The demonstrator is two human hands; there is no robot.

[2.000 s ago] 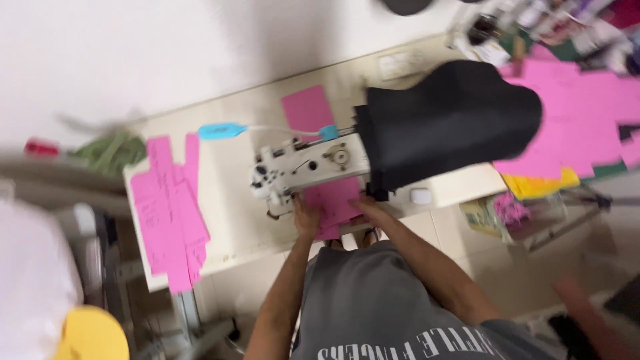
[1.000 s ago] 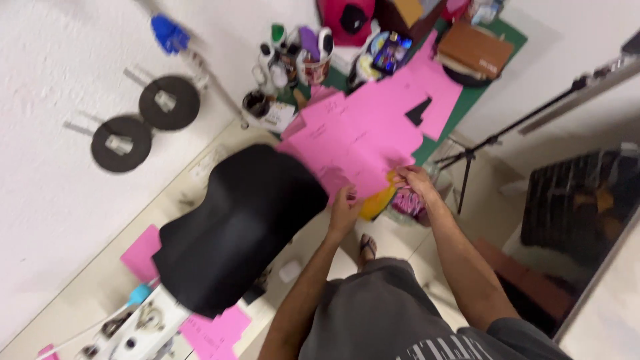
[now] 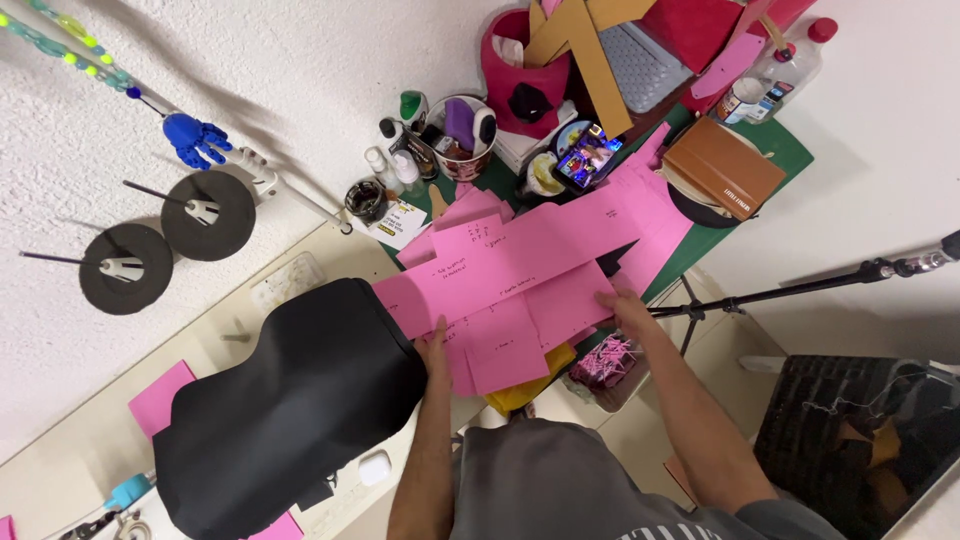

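Several flat pink pattern pieces, some with handwriting, lie overlapping on a green-topped table. My left hand grips the left edge of the pieces, beside a large sheet of black material draped over a sewing machine. With my right hand I pinch the right edge of a pink piece between thumb and fingers. A yellow cloth shows below the pieces. Part of the machine appears at the bottom left; the black sheet hides the rest.
Bottles and jars, a tub of tools, a lit phone and a brown leather item stand along the back. A tripod and a black crate are at right. A container of pink strips sits below the table edge.
Both hands were at the sewing machine two seconds ago; they have moved right to the pink pieces on the green table. The view has swung right.
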